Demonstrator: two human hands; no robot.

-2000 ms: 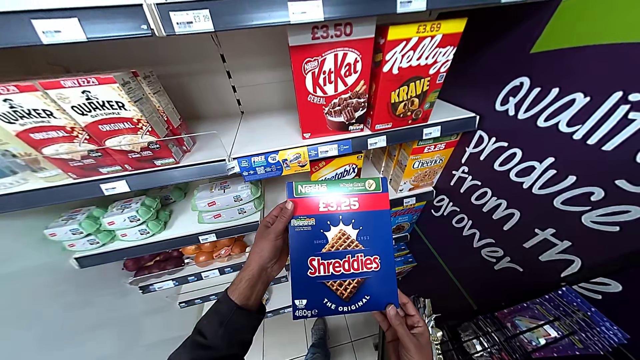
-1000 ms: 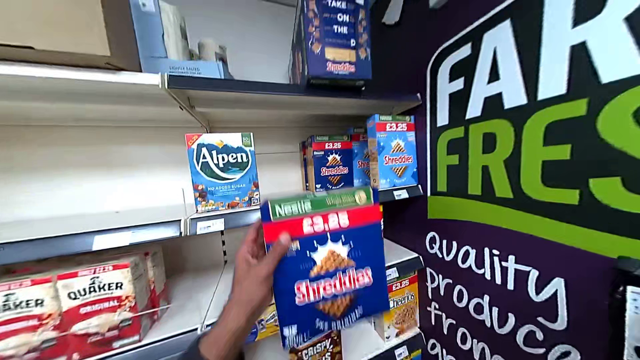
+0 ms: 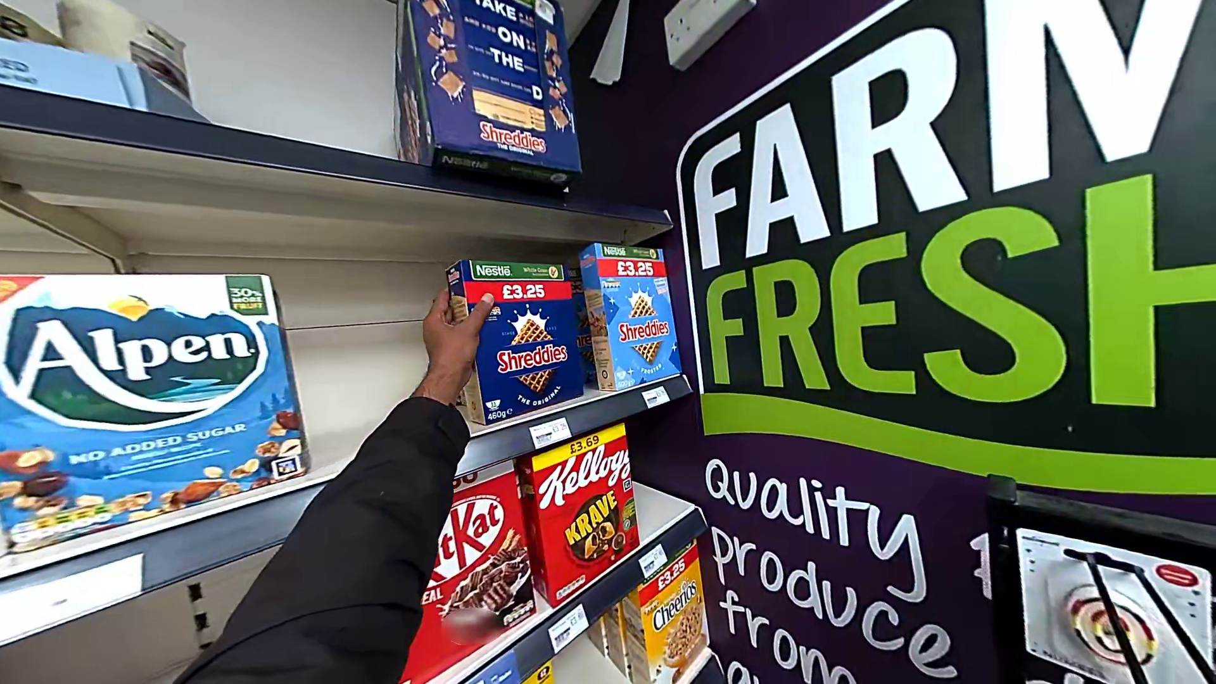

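My left hand (image 3: 454,344) grips the left side of a dark blue Shreddies cereal box (image 3: 530,356), thumb on its front face. The box stands upright at the front of the middle shelf, its base at the shelf edge. Just right of it is a light blue Shreddies box (image 3: 635,328), and part of another box shows between and behind them. A black sleeve covers my left arm. My right hand is out of view.
An Alpen box (image 3: 152,404) stands left on the same shelf. Above is a Shreddies carton (image 3: 494,90); below are KitCat cereal (image 3: 484,560), Krave (image 3: 584,513) and Cheerios (image 3: 670,613) boxes. A purple wall (image 3: 665,456) bounds the shelves at right, with a black-framed object (image 3: 1102,608) nearby.
The dark blue Shreddies box, held low in both hands two seconds ago, is now up at the middle shelf in my left hand. My right hand has left the view, which has tilted up.
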